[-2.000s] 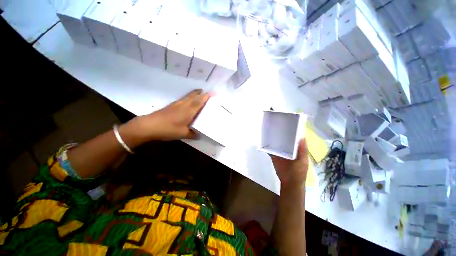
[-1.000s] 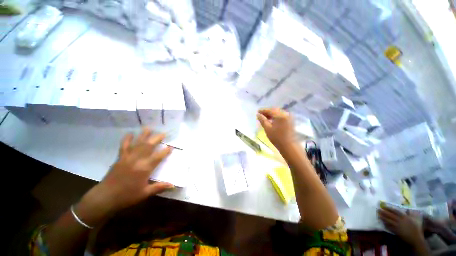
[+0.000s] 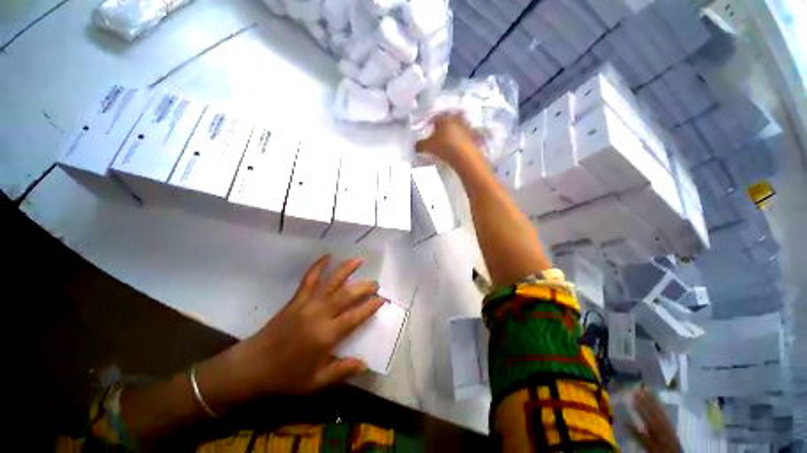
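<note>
My left hand (image 3: 310, 332) lies around a white carton (image 3: 379, 334) near the table's front edge, fingers on its upper side and thumb at its lower side. My right hand (image 3: 449, 139) is stretched forward at a clear plastic bag (image 3: 487, 99) of small white units. Its fingertips are blurred against the bag, and I cannot tell whether they hold anything. An open white box base (image 3: 464, 354) lies right of the carton, partly hidden by my right sleeve.
A row of closed cartons (image 3: 257, 172) stands behind my left hand. A larger bag of white units (image 3: 380, 53) lies at the back. Stacked cartons (image 3: 611, 159) and loose open boxes (image 3: 659, 310) stand at right, beside dark cables (image 3: 597, 341). Another person's hand (image 3: 655, 423) shows at lower right.
My right hand left the box base, passed over the knife and yellow paper, and reached forward to the bag. My left hand opened off the carton, then closed around it again.
</note>
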